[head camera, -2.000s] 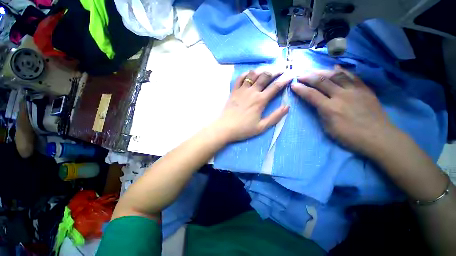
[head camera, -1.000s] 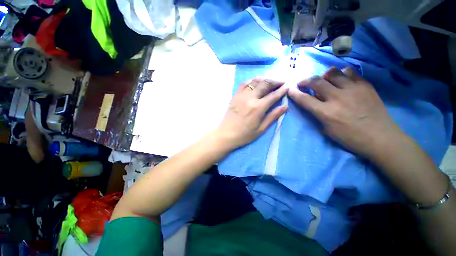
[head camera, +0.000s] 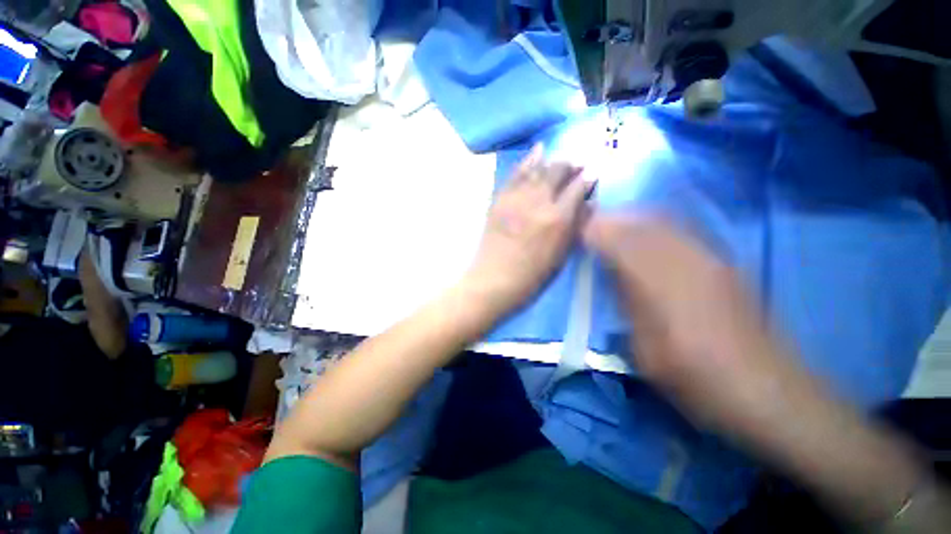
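Note:
Light blue fabric (head camera: 845, 250) lies under the sewing machine's presser foot and needle (head camera: 613, 127) and spreads to the right. A narrow whitish strip (head camera: 580, 313) runs from near my fingers down over the table edge. My left hand (head camera: 530, 224) rests on the fabric left of the strip, fingers close together, just before the needle. My right hand (head camera: 678, 302) is blurred and lies over the fabric right of the strip, its fingertips near my left fingers. Whether its fingers pinch the cloth is not clear.
The machine head (head camera: 667, 47) overhangs at top, with a cream knob (head camera: 704, 96). At left are a second machine (head camera: 99, 162), another person's arm (head camera: 102, 302), bottles (head camera: 188, 330) and red-orange material (head camera: 219, 454). More blue cloth (head camera: 605, 422) hangs below the table edge.
My right hand has moved down toward me and is blurred. The fabric's near part has shifted, showing the table's front edge. My left hand stays near the needle, its fingers slightly raised.

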